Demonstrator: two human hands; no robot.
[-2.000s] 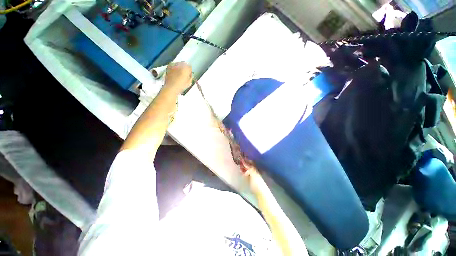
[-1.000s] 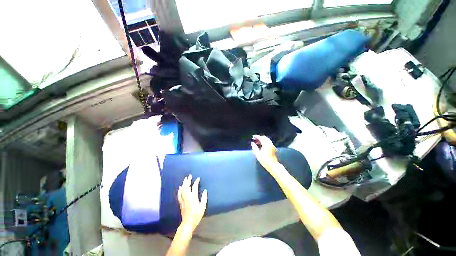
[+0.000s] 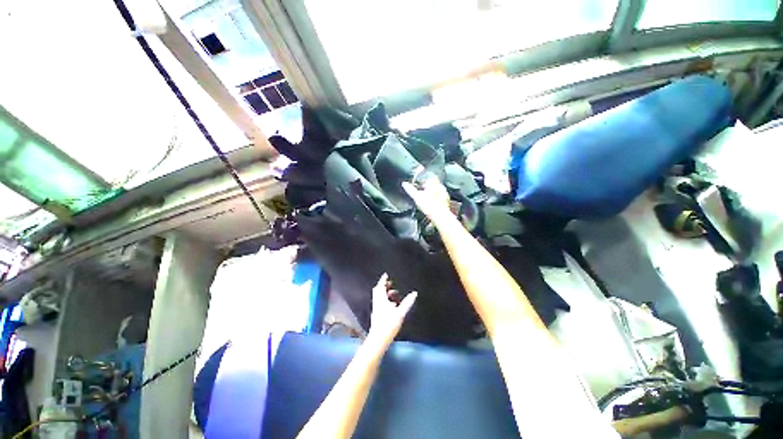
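A large crumpled pile of dark garments (image 3: 369,249) lies behind the blue padded form (image 3: 412,386). My right hand (image 3: 429,197) reaches into the upper part of the pile and its fingers touch the grey-black cloth; whether they grip it is unclear. My left hand (image 3: 391,309) is at the lower front of the pile, just above the form's back edge, thumb apart from the curled fingers. Its grip on the cloth cannot be made out. A white cloth strip (image 3: 243,386) lies across the left end of the form. The form's front part is cut off by the picture's lower edge.
A second blue form (image 3: 627,154) stands at the back right by the windows. The iron (image 3: 657,420) with black hoses is at the lower right. A dark cord (image 3: 193,116) hangs at the left. A compartment with valves and fittings (image 3: 94,386) is at the lower left.
The view has tilted up toward the windows. Both hands have moved from the blue form back to the garment pile, the right hand farther in than the left.
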